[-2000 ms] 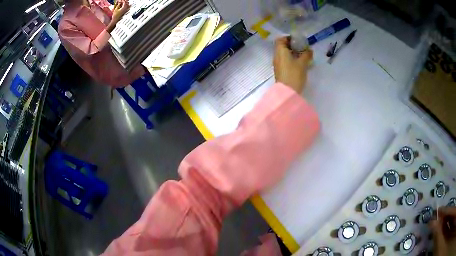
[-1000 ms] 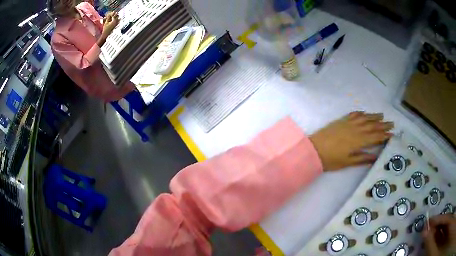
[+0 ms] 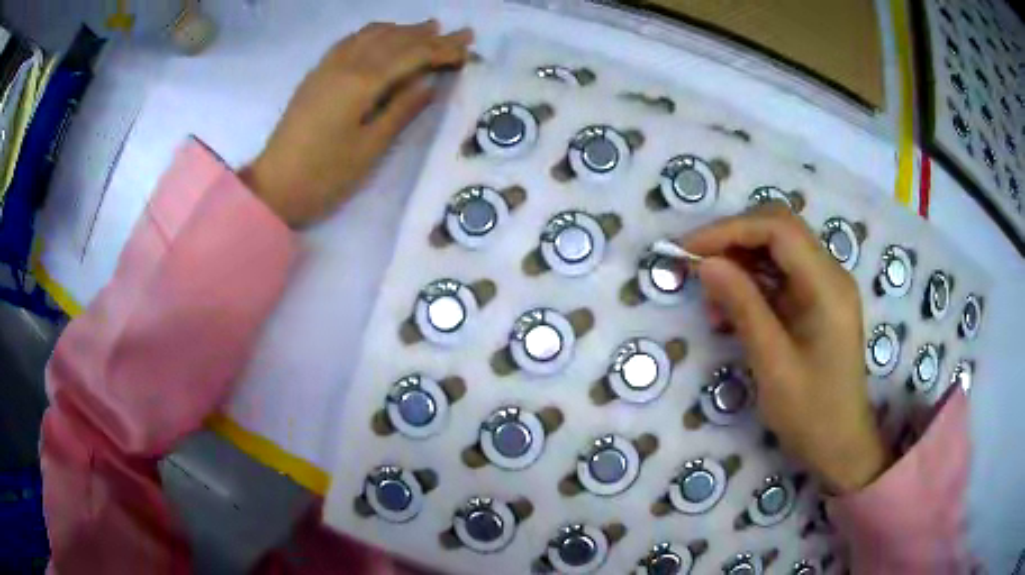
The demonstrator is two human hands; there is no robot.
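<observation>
The white foam tray (image 3: 495, 371) fills the middle and right of the view, tilted, with rows of silver-centred round parts (image 3: 543, 341) in its pockets. My right hand (image 3: 787, 326) holds a cotton swab (image 3: 674, 251) between thumb and fingers. The swab's white tip is at the upper edge of one round part; I cannot tell if it touches. My left hand (image 3: 348, 124) is slightly blurred, with its fingertips at the tray's upper left edge. No object shows in it.
A small bottle (image 3: 193, 32) stands at the upper left. A record sheet (image 3: 124, 157) lies at left beside a blue file rack (image 3: 56, 124). A brown-based second tray (image 3: 787, 39) is at the top. Beyond yellow and red tape is a further filled tray (image 3: 978, 101).
The view has turned toward the foam tray. My left hand first left the small bottle and is now at the tray's edge. My right hand with the swab shows fully now.
</observation>
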